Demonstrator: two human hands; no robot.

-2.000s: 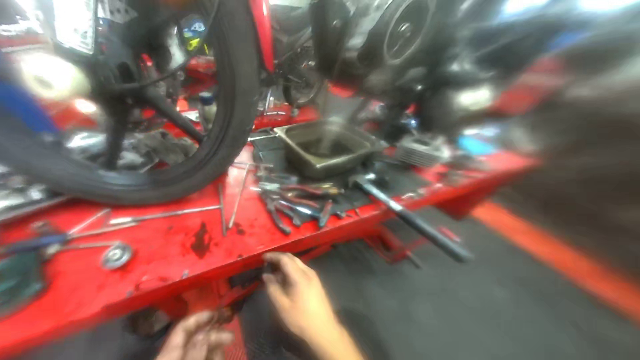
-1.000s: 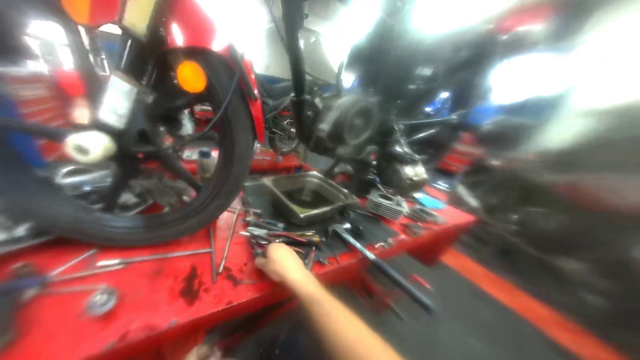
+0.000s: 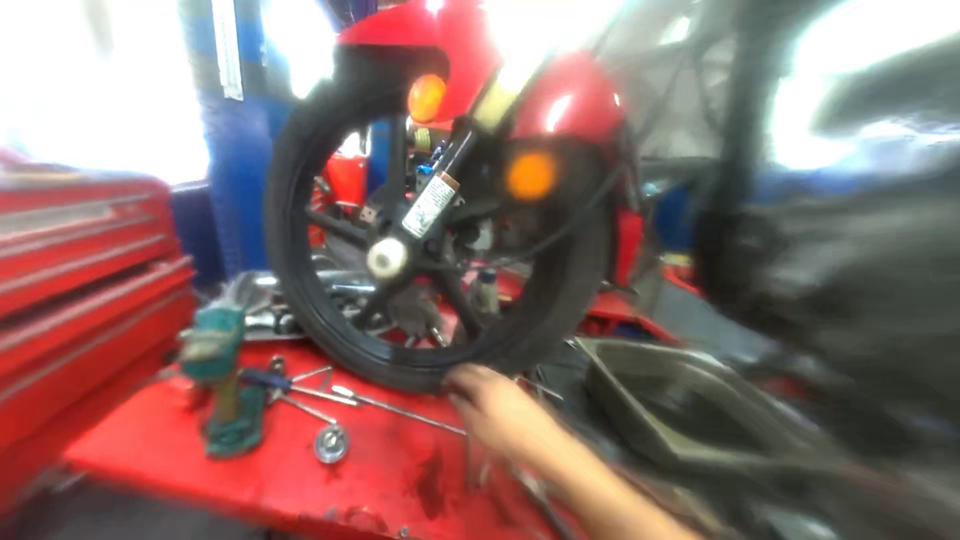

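Observation:
My right hand (image 3: 491, 405) reaches over the red work table (image 3: 292, 480), its fingertips near the bottom of a motorcycle's front tire (image 3: 405, 371). It is blurred, and whether it holds anything is not clear. Just left of it lies a long thin metal rod (image 3: 405, 411). A screwdriver with a blue handle (image 3: 266, 379) and a tool with a round metal end (image 3: 331, 443) are farther left. Beyond them a teal cordless power tool (image 3: 214, 352) stands upright. My left hand is out of view.
A metal drain pan (image 3: 675, 442) sits to the right of my forearm. At the left edge stands a red tool chest (image 3: 82, 285) with drawers. Metal parts (image 3: 262, 300) lie behind the wheel, and a blue post (image 3: 240, 165) rises behind the table.
My right hand has moved from the tools by the drain pan to beside the tire. My left hand, seen two seconds ago, is out of view. The view has swung left.

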